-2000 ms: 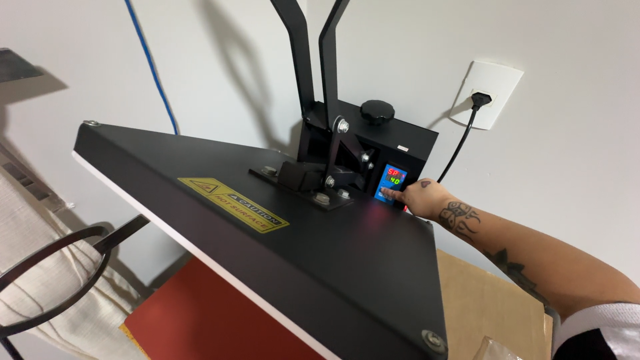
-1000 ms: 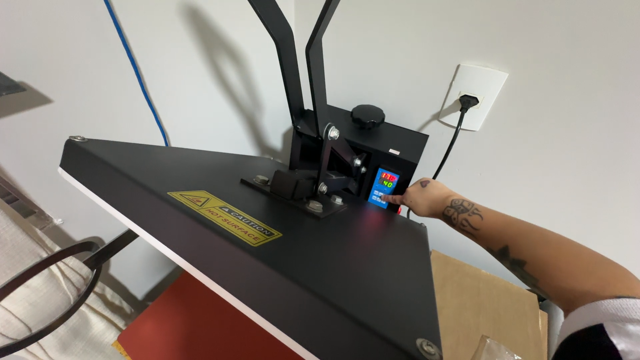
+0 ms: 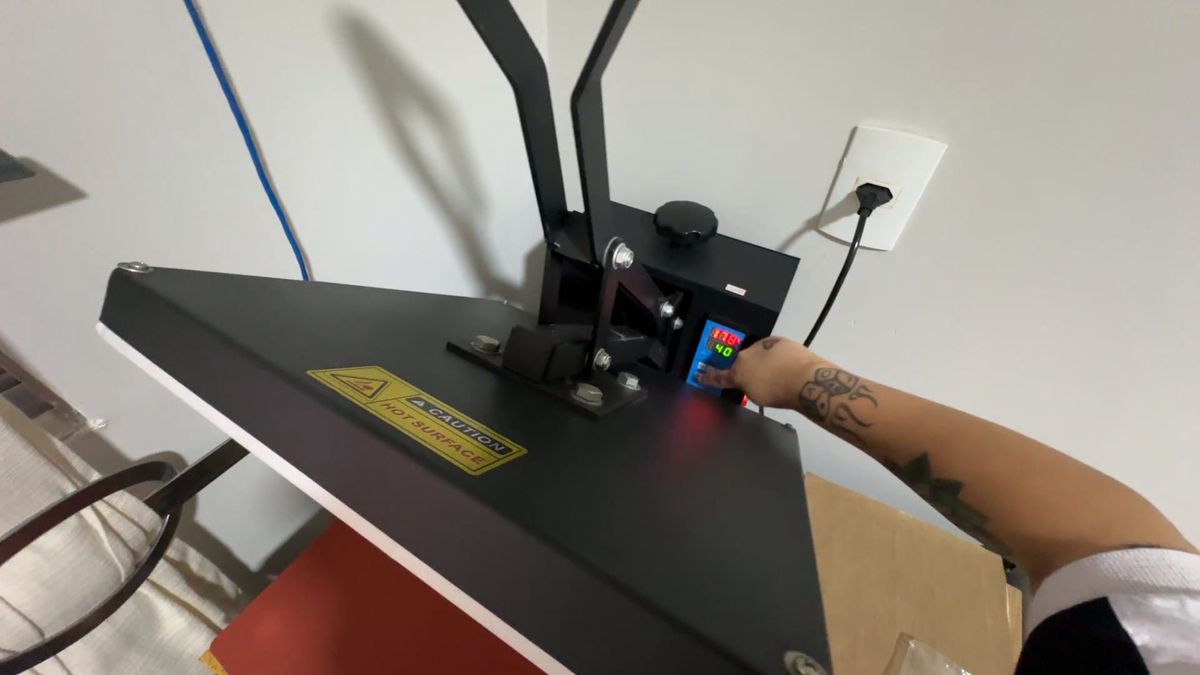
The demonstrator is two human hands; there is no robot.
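My right hand (image 3: 771, 373) reaches in from the right, a fingertip on the lower buttons of the blue digital control panel (image 3: 714, 352) of a heat press. The panel shows a lit red number above a green one. The other fingers are curled, and whether they hold anything cannot be told. The press's black upper platen (image 3: 600, 478) is raised and tilted, with a yellow hot-surface caution label (image 3: 417, 419). Below it lies the red lower pad (image 3: 375, 609). Two black lever arms (image 3: 591, 150) rise behind, beside a black round knob (image 3: 685, 222). My left hand is out of view.
The black power plug (image 3: 873, 195) sits in a white wall outlet (image 3: 909, 169), its cord running down behind the press. A cardboard box (image 3: 909, 562) stands at the lower right. Cream cloth (image 3: 47, 525) and a curved dark metal frame (image 3: 155, 553) are at the left. A blue cable (image 3: 248, 131) hangs along the wall.
The red number on the panel has changed while the green one stays the same. My right hand remains at the panel's lower buttons. The view has shifted slightly.
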